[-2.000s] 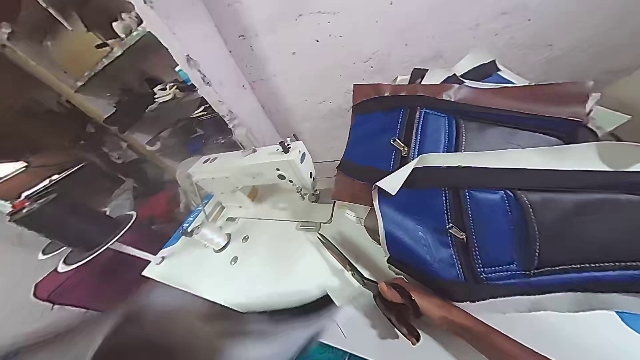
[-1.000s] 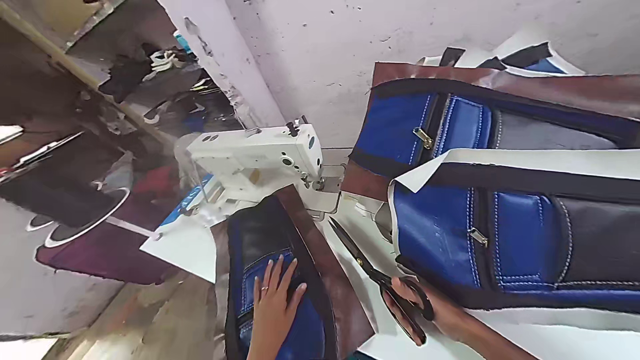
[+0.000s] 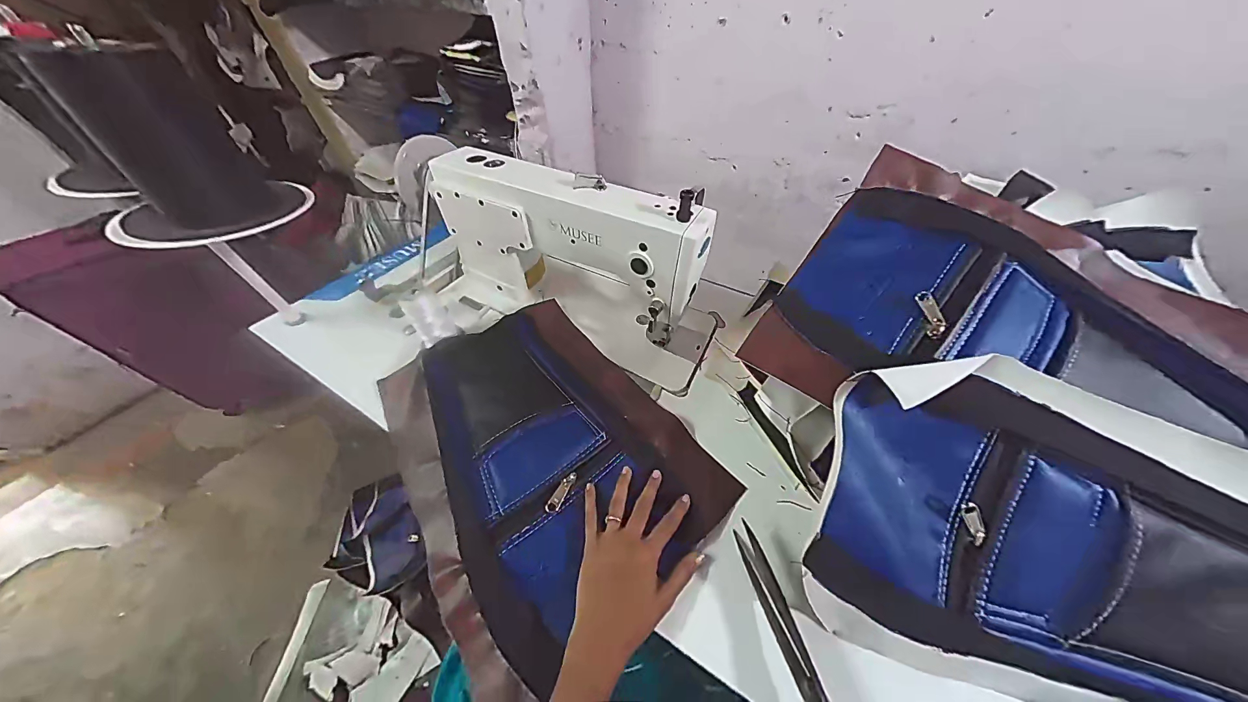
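My left hand (image 3: 629, 565), with a ring on one finger, lies flat with fingers spread on a blue and black zippered panel (image 3: 536, 439) edged in brown material. That panel rests on the sewing table, in front of a white sewing machine (image 3: 585, 229). The blades of a pair of scissors (image 3: 775, 609) show at the bottom edge, their handles out of frame. My right hand is out of view. To the right lie two more blue panels with zippers, one white-edged (image 3: 907, 468) in front and one brown-edged (image 3: 877, 273) behind.
Fabric scraps (image 3: 799, 419) lie between the machine and the right-hand panels. At the left stand large black spools (image 3: 156, 136) with white rims. Scraps (image 3: 370, 648) and a blue piece (image 3: 385, 531) are on the floor. A wall (image 3: 877, 78) rises behind the machine.
Two seconds ago the brown-edged panel was not under my left hand; it is now. My right hand, earlier on the scissors' handles, is out of view. The view has shifted.
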